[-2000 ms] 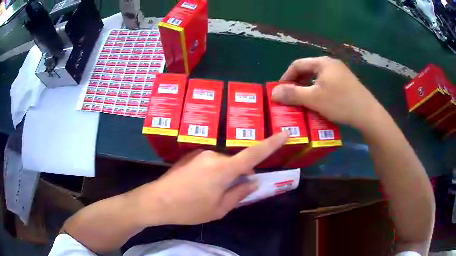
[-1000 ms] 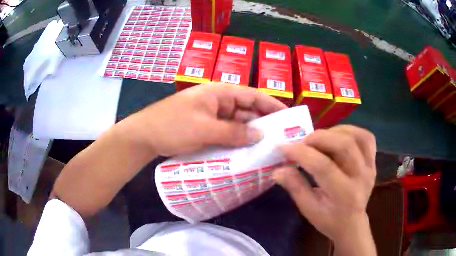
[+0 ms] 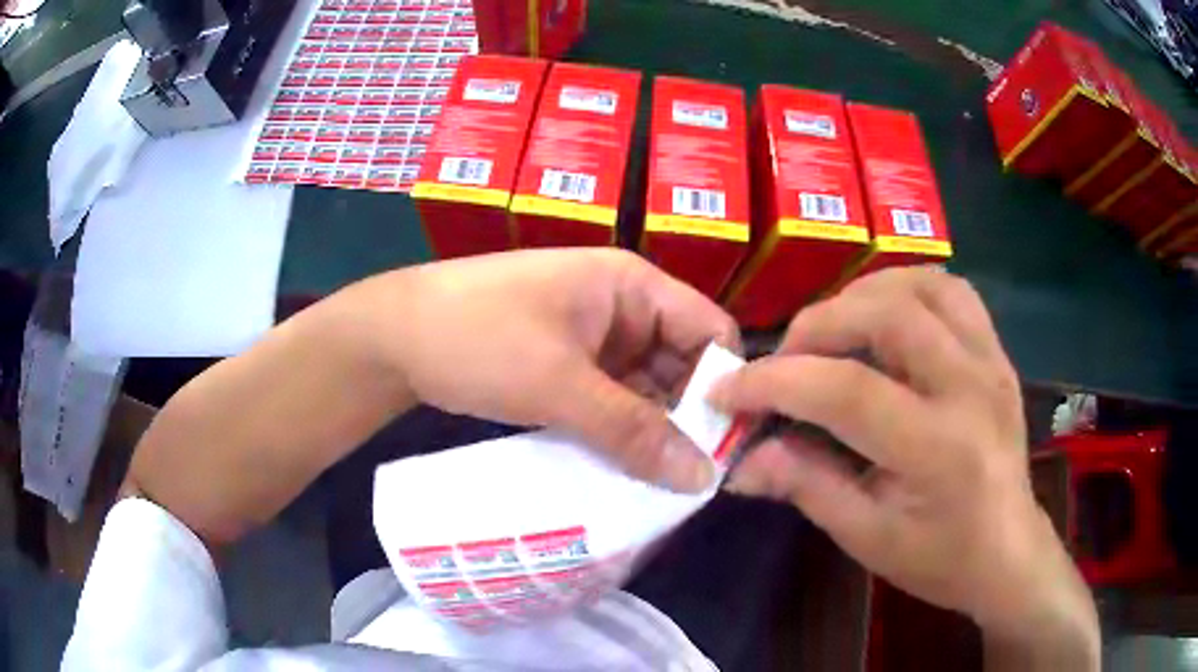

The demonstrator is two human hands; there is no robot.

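Observation:
My left hand is shut on a part-used label sheet, a white page with rows of small red-and-white labels near its lower edge. The sheet is bent, and its right end is folded between my two hands. My right hand has its thumb and fingers at that folded end, by a small red label. Whether the label is off the sheet I cannot tell. Just beyond my hands, several red retail boxes stand in a row, barcode sides up. The rightmost box shows no label near its top.
A full label sheet lies on the green bench at the back left, beside a black and silver device. Blank paper lies left. Another red box stands behind the row. More red boxes are at right; a red stool is below.
My right hand has left the boxes and come to the label sheet, which my left hand has raised in front of me. The sheet's right end is now bent more sharply. The view has also shifted.

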